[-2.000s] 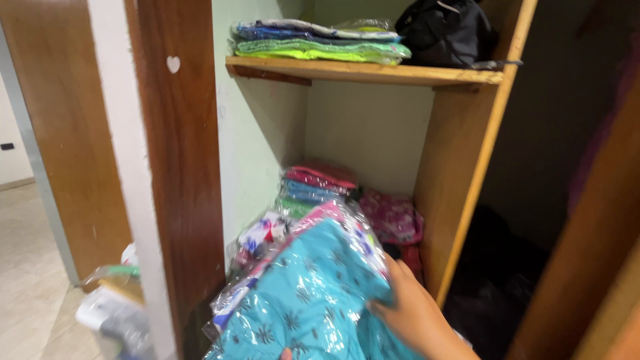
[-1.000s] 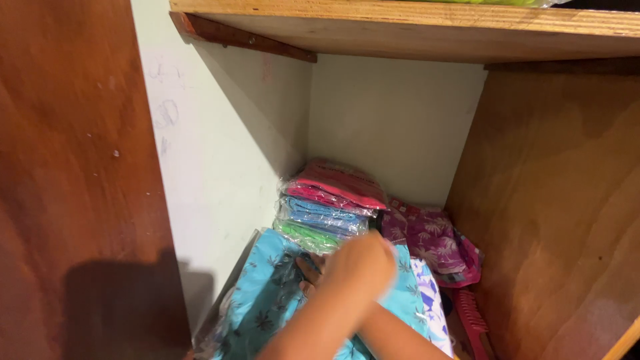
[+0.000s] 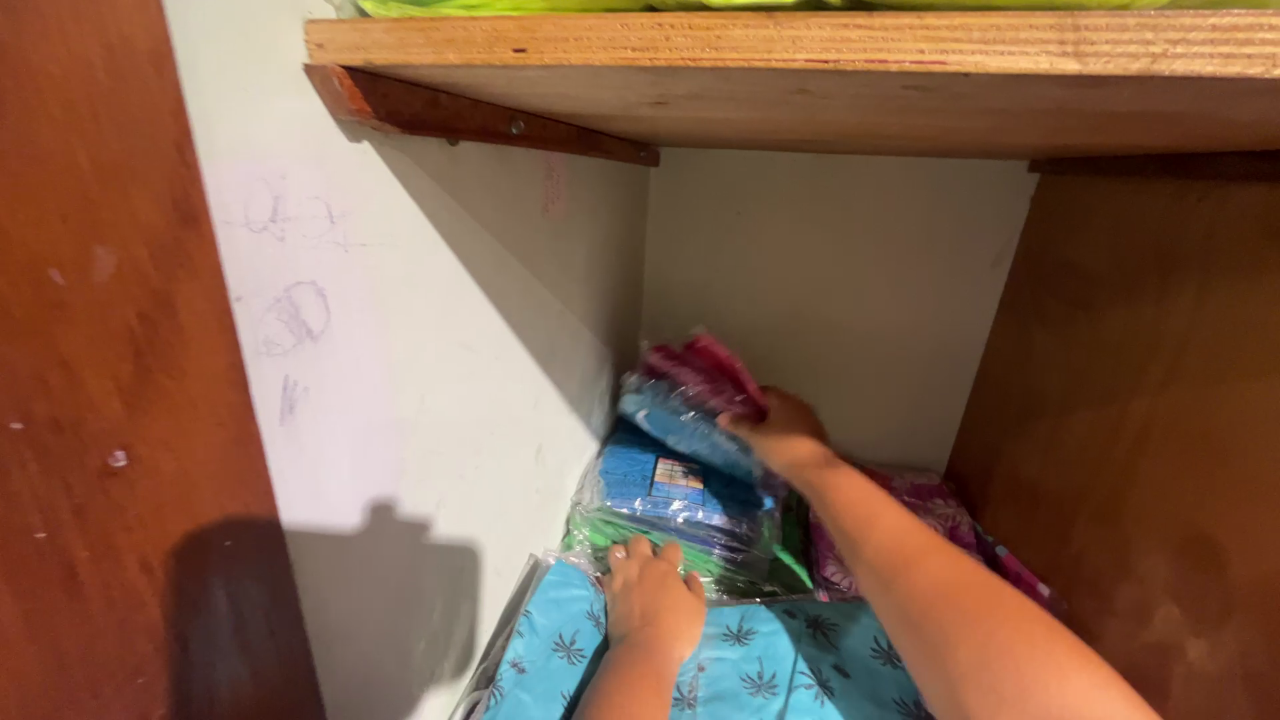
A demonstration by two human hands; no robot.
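My right hand [image 3: 785,435] grips the right end of some plastic-wrapped folded clothes, a light blue one [image 3: 685,425] under dark pink ones [image 3: 705,372], and holds them tilted above the pile. Beneath them lie a blue packet [image 3: 630,480] with a small square picture and a green packet [image 3: 600,530]. My left hand [image 3: 655,595] rests palm down at the front edge of the green packet, fingers on the wrapping. Turquoise fabric with dark palm trees [image 3: 760,660] lies in front, under and beside both arms.
Magenta patterned fabric [image 3: 930,510] is bunched right of the pile. A wooden shelf [image 3: 780,45] spans above on a dark wooden bracket [image 3: 450,110]. A scribbled pale wall [image 3: 400,330] stands at left, a wooden panel [image 3: 1120,430] at right.
The hands, crossed or overlapping over the turquoise fabric a second ago, are now apart. The pink and light blue packets have been lifted and tilted by my right hand, uncovering the blue packet.
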